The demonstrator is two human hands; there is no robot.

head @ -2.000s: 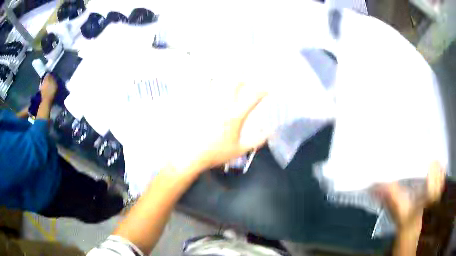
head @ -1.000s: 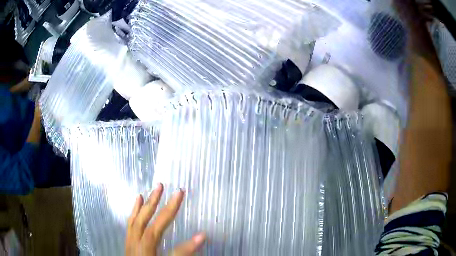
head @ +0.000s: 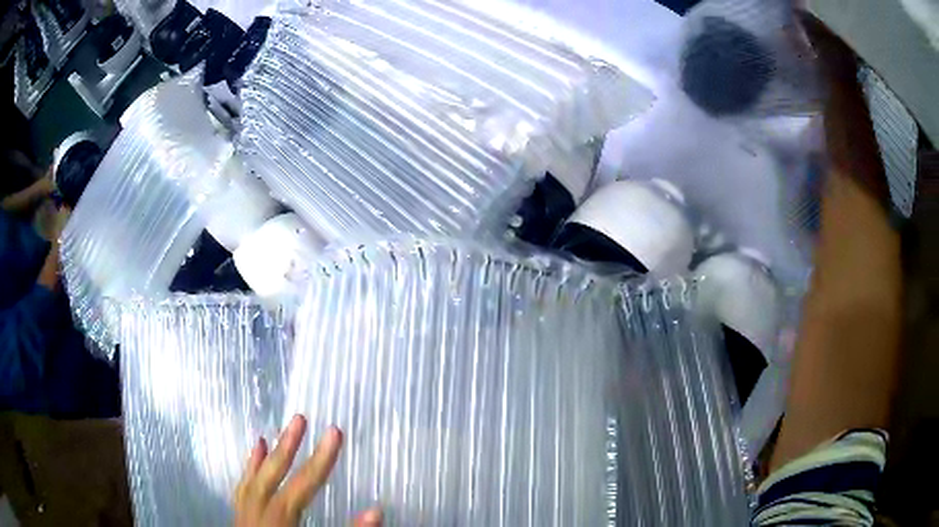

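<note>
A large clear ribbed air-column bag (head: 463,401) stands in front of me, its scalloped edge upward. Another bag (head: 190,401) stands beside it at the left. My left hand (head: 283,484) lies against the front of the bags at the bottom, fingers apart, cut off by the lower edge. White cameras with black parts show behind the bags: one at the centre right (head: 638,226), one farther right (head: 741,293), one at the left (head: 273,252). My right arm reaches up the right side; its hand cannot be made out at the top edge.
More air-column bags lie behind, one large at the top (head: 360,113) and one tilted at the left (head: 139,185). A white sheet (head: 669,144) lies at the upper right. Cameras and white brackets (head: 108,72) stand upper left. A person in blue (head: 51,340) is at the left edge.
Since two seconds ago, the view has shifted from white sheets to air-column bags close in front. In the last second, bags and cameras have moved slightly down and left in the picture.
</note>
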